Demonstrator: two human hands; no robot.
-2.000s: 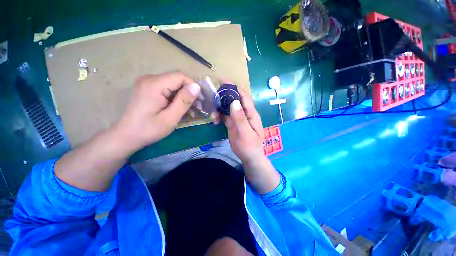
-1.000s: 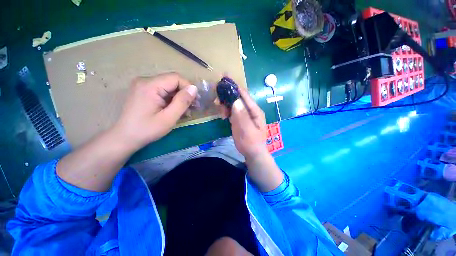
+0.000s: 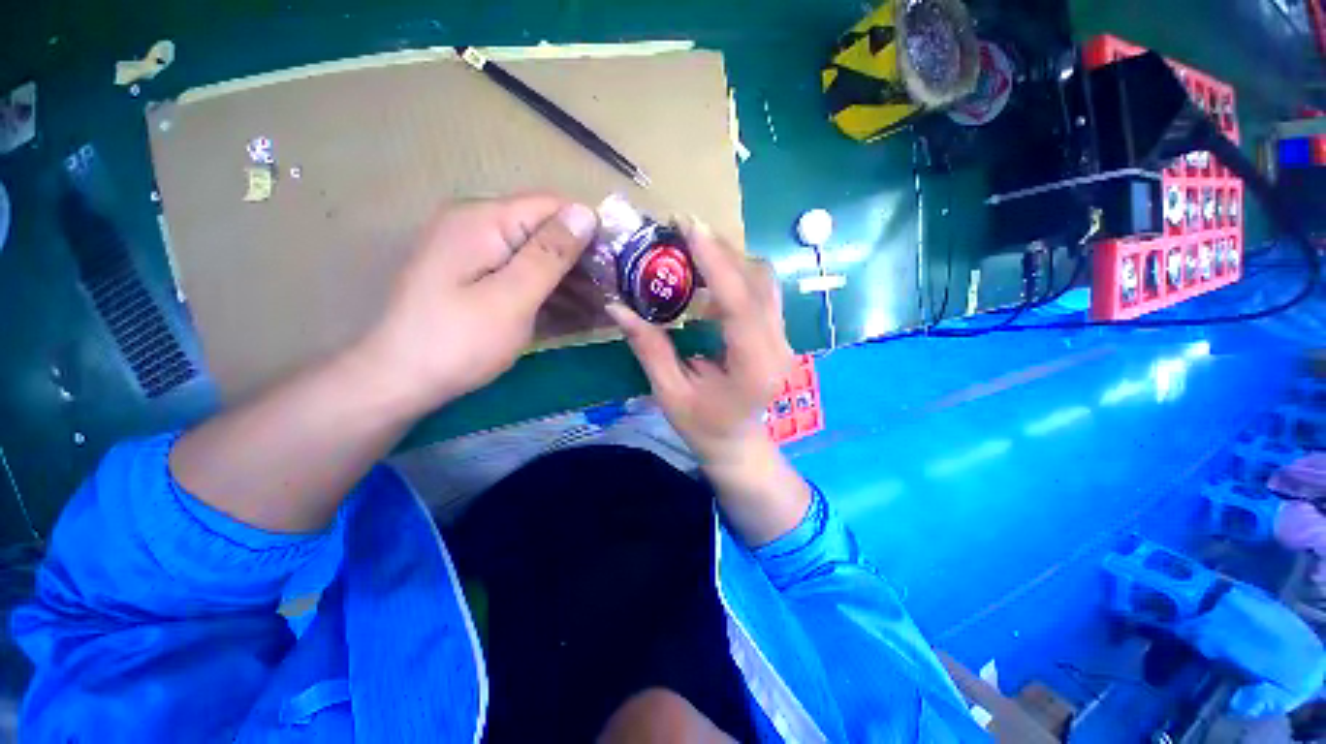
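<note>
A round black watch case (image 3: 659, 276) is held above the cardboard's near right edge. Its face is lit red with pale digits and is turned up toward me. My right hand (image 3: 720, 337) grips it between thumb and fingers from the right. My left hand (image 3: 480, 284) pinches a clear, shiny film or small bag (image 3: 617, 225) at the case's left side. Whether the film touches the case I cannot tell. Dark tweezers (image 3: 556, 116) lie slanted on the cardboard (image 3: 364, 160), behind the hands.
A white disc (image 3: 814, 227) with a lead is on the green bench at right. Hazard tape roll (image 3: 868, 76), black equipment (image 3: 1069, 175) and red parts trays (image 3: 1108, 279) stand further right. A parts strip (image 3: 128, 313) lies left of the cardboard. Stools (image 3: 1163, 577) stand on the blue floor.
The case has turned in my right hand, and its face now shows lit red instead of dark. My left hand and the film have come close to the case again.
</note>
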